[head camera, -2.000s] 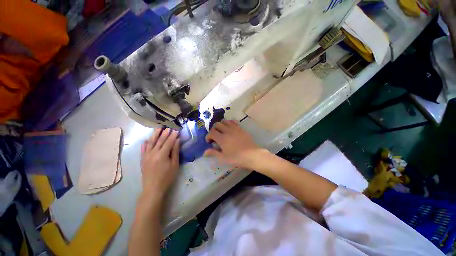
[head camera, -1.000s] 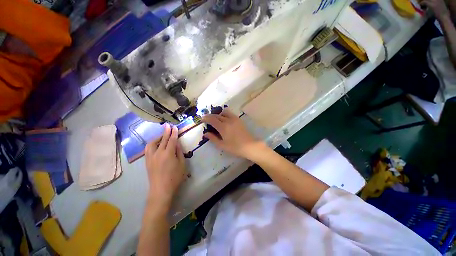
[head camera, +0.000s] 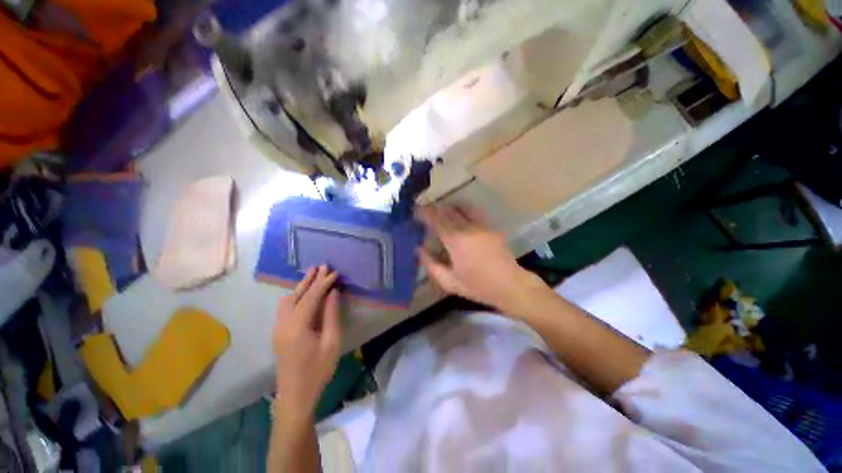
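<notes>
The blue-violet sewing template (head camera: 337, 248) lies flat on the machine bed, just in front of the needle area (head camera: 369, 185), with its slotted outline facing up and a reddish-brown strip along its near edge. My left hand (head camera: 307, 328) holds its near edge, fingertips on top. My right hand (head camera: 471, 259) is at its right edge, fingers bent against it; the exact grip is blurred. Lamp glare hides the presser foot. Whether panels lie inside the template cannot be told.
Beige panels (head camera: 198, 231) and yellow panels (head camera: 175, 365) lie at left. Another beige panel (head camera: 563, 152) lies on the bed at right. The machine head (head camera: 323, 74) stands behind the template. A dark recess (head camera: 699, 97) is at far right. Orange cloth (head camera: 65, 69) is at upper left.
The template has turned and come out toward me from under the head, its slotted face now fully in view. My left hand is at its near edge, my right at its right edge. The view has shifted.
</notes>
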